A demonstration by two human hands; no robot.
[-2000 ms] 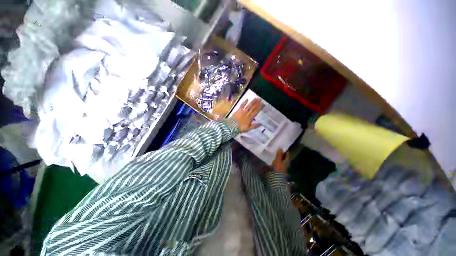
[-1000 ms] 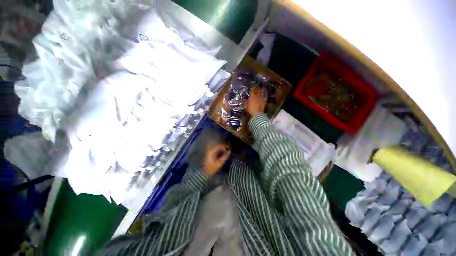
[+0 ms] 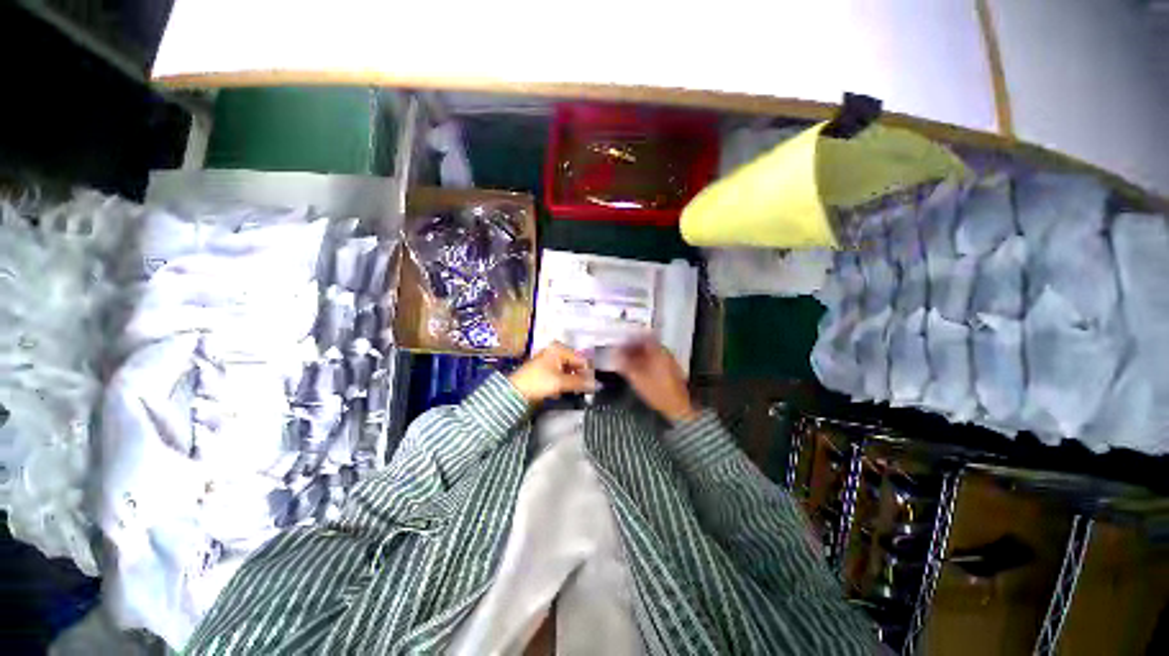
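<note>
My left hand point(image 3: 554, 373) is at the near edge of a white rectangle with grey shapes point(image 3: 603, 297), fingertips pinched on a small pale item point(image 3: 591, 376). What the item is cannot be told. My right hand point(image 3: 651, 376) is blurred, just right of it, with its fingers towards the left hand. Whether it grips the item too is unclear. A dark patch shows between and below the hands. An open brown carton point(image 3: 412, 308), left of the white rectangle, holds a heap of glinting clear and purplish packets point(image 3: 472, 269).
A red basket point(image 3: 699, 160) with thin brass-coloured pieces is behind. A yellow sheet point(image 3: 763, 199) hangs from the wood-edged shelf point(image 3: 513, 87). Whitish bundles lie at left point(image 3: 212, 385) and right point(image 3: 987, 308). A chrome wire rack point(image 3: 929, 564) holds dark units at lower right.
The view has turned and levelled. My right hand has left the carton and come beside my left hand. Both hands are now together in front of my body by the white rectangle.
</note>
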